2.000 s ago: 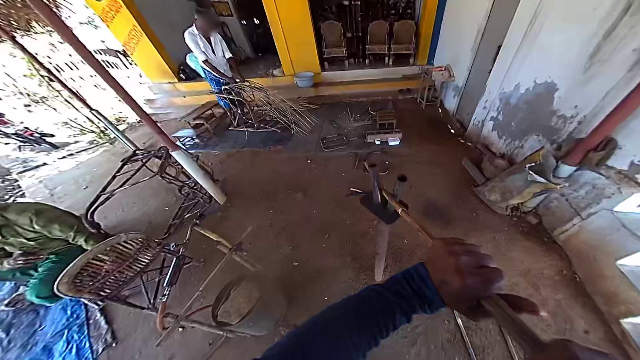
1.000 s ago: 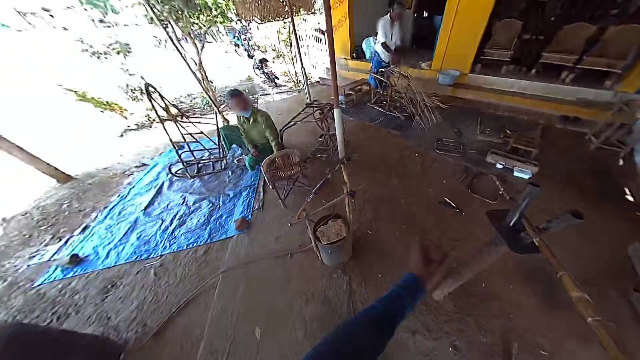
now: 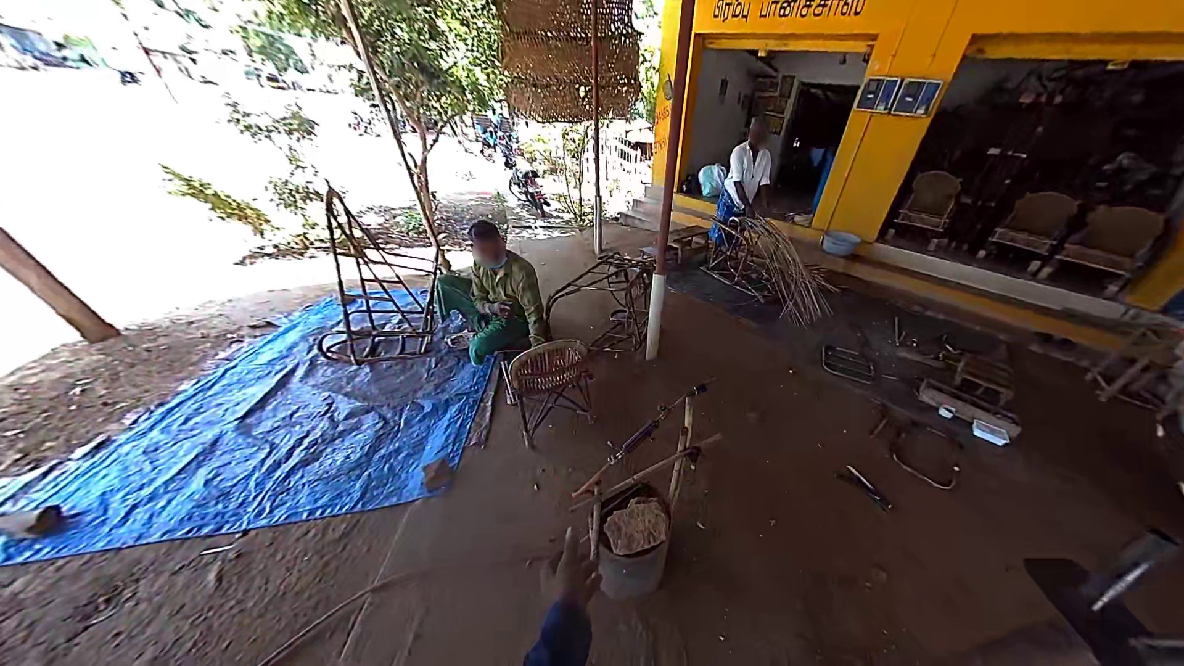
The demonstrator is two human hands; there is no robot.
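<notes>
My left hand [image 3: 569, 575], in a dark blue sleeve, reaches up from the bottom centre with its fingers apart and nothing visible in it. Just beyond it stands a grey bucket [image 3: 635, 572] with a rough, pale block [image 3: 635, 525] inside. Wooden sticks rise at the bucket's rim, and a slim tool with a long shaft [image 3: 638, 435] leans across them. Whether my fingertips touch the bucket is unclear. My right hand is not in view. At the lower right edge, part of a dark metal stand [image 3: 1091, 592] shows, blurred.
A seated person [image 3: 504, 296] is beside a cane chair [image 3: 548, 368] and a blue tarpaulin [image 3: 305, 425] bearing a cane frame [image 3: 379, 305]. Another person [image 3: 747, 176] stands behind bundled cane strips [image 3: 786, 268]. A post [image 3: 658, 305] rises mid-view. Tools [image 3: 865, 487] and a bent cane piece [image 3: 925, 467] lie right.
My left hand has let go of the cane pole it gripped two seconds ago and is now by the bucket. The view has swung left, and the pole is out of view.
</notes>
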